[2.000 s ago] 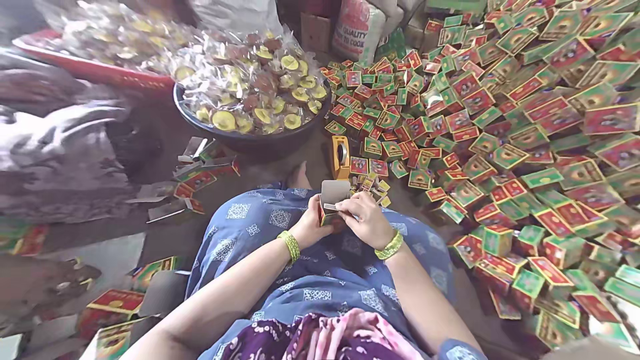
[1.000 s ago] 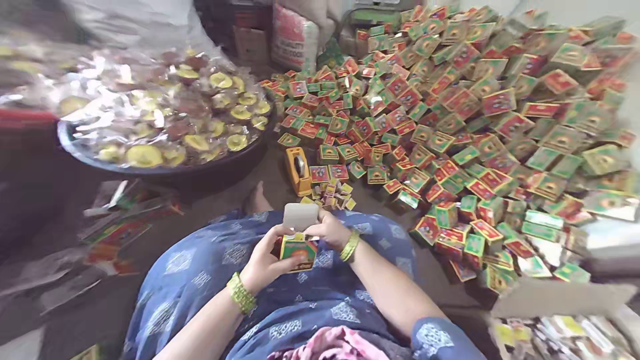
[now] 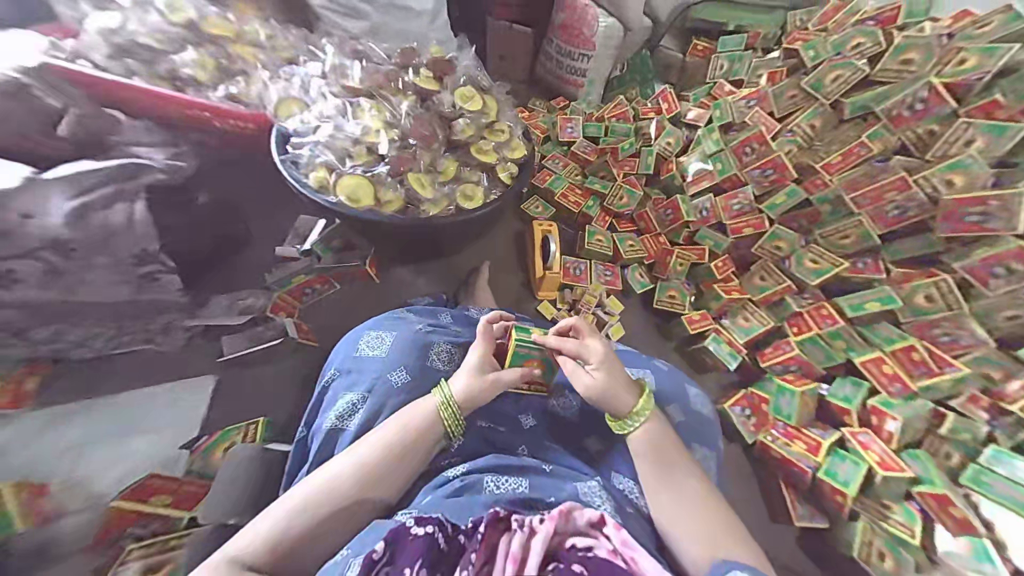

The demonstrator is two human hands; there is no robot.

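Note:
Over my lap, my left hand (image 3: 488, 364) grips a small green and red cardboard box (image 3: 530, 360) from its left side, thumb across the front. The fingers of my right hand (image 3: 588, 364) touch the box's top right edge, where the flap lies down. What is inside the box is hidden. Just beyond my hands lies a small heap of yellowish small packets (image 3: 590, 306). Behind that stands a yellow tape dispenser (image 3: 546, 260) with a roll in it, beside two small red boxes (image 3: 590, 273).
A large pile of red and green boxes (image 3: 800, 240) covers the right side. A dark tub (image 3: 400, 220) of clear-wrapped yellow items stands at the upper left, by a red tray (image 3: 160, 100). Flattened cartons (image 3: 308, 292) lie left; a printed sack (image 3: 578, 52) stands behind.
The box's pale top flap stood up in both earlier frames and is now folded down. The view has swung between frames; an open carton at the lower right a second ago is out of view.

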